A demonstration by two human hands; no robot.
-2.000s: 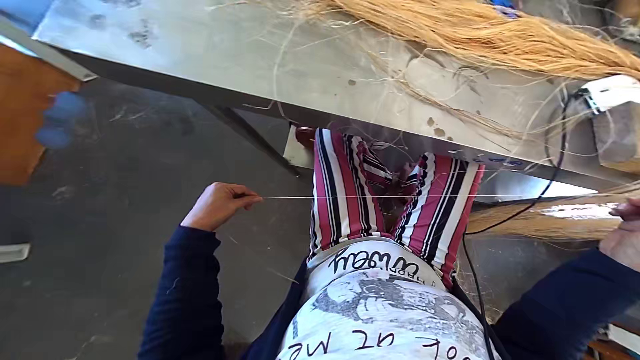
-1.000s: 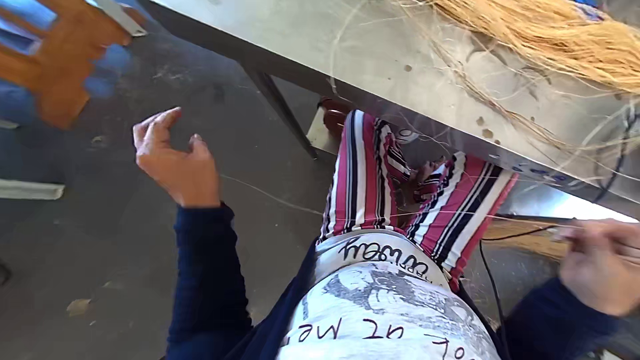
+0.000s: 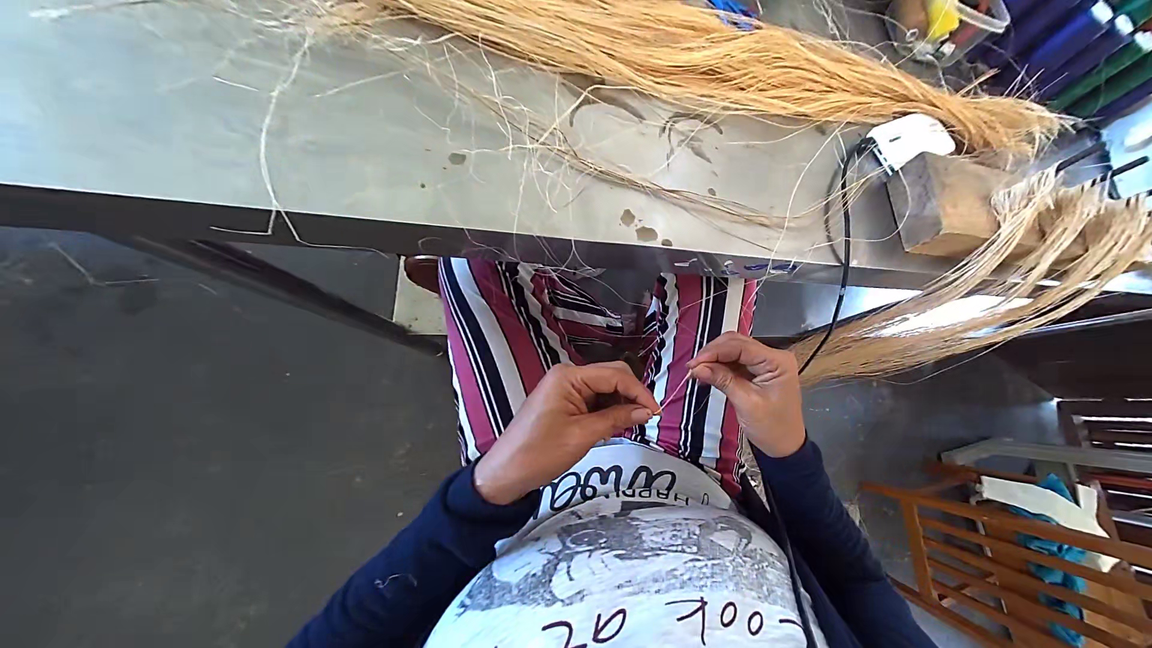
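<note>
Above my lap, my left hand (image 3: 576, 418) pinches a thin pale fiber strand (image 3: 675, 392) between thumb and index finger. My right hand (image 3: 754, 382) pinches the same short visible stretch a little higher and to the right, so the strand slants between the two hands. Beyond them, a thick bundle of tan fibers (image 3: 648, 49) lies across the metal table (image 3: 360, 135), with a thinner loose wisp (image 3: 666, 189) in front of it. More pale fibers (image 3: 909, 333) hang from a wooden block (image 3: 949, 205) at the table's right.
A black cable (image 3: 846, 243) runs from a white device (image 3: 911, 141) over the table edge and down past my right arm. A clear container (image 3: 940, 27) with colored things stands at the back right. A slatted wooden chair or rack (image 3: 972, 531) is at lower right.
My hands were wide apart two seconds ago, a long strand stretched between them. One second ago my left hand had its fingers spread. Now both hands are close together over my lap.
</note>
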